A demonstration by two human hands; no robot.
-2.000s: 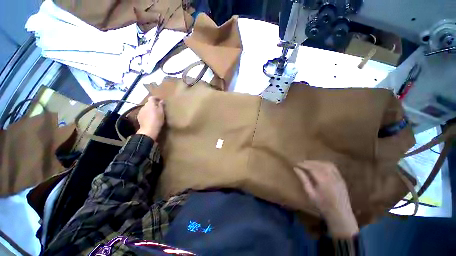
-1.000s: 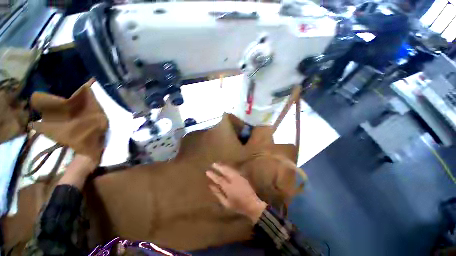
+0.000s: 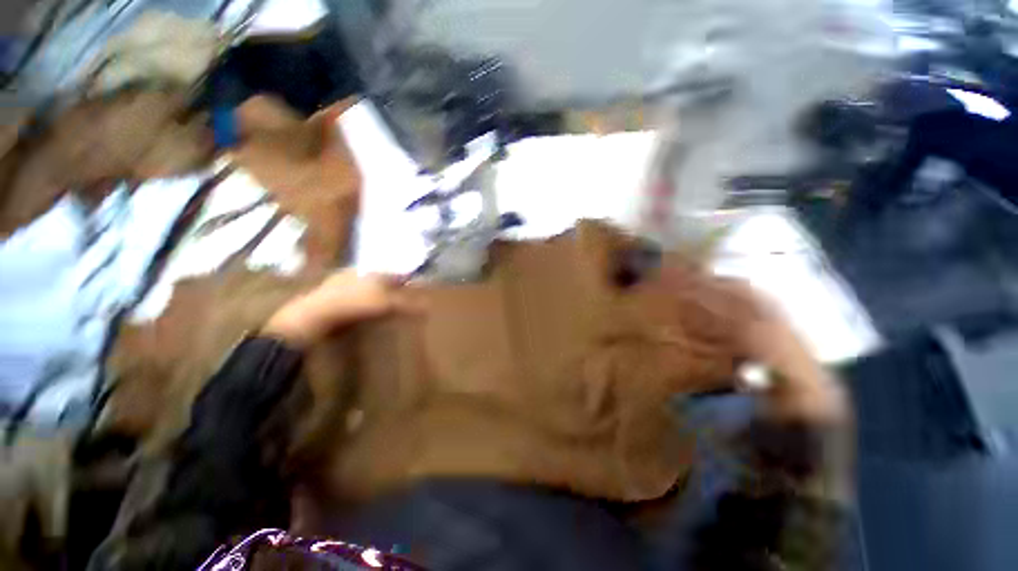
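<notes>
The frame is strongly blurred. The tan-brown bag body panel lies across the table front and my lap, wrinkled on its right side. My left hand is on the panel's upper left part; its fingers are blurred, so its grip is unclear. My right hand is at the panel's right end, blurred against the brown material; its fingers cannot be made out. The silvery needle plate of the sewing machine stands at the panel's upper edge, beyond my left hand.
The off-white machine arm and column stand behind the panel. A brown bag piece lies left of the needle area. More brown and white pieces are piled at far left. A white sheet shows at right.
The view has shifted, with the machine now further right. My left hand has come from the loose brown piece onto the panel. My right hand has moved from the panel's middle to its right end.
</notes>
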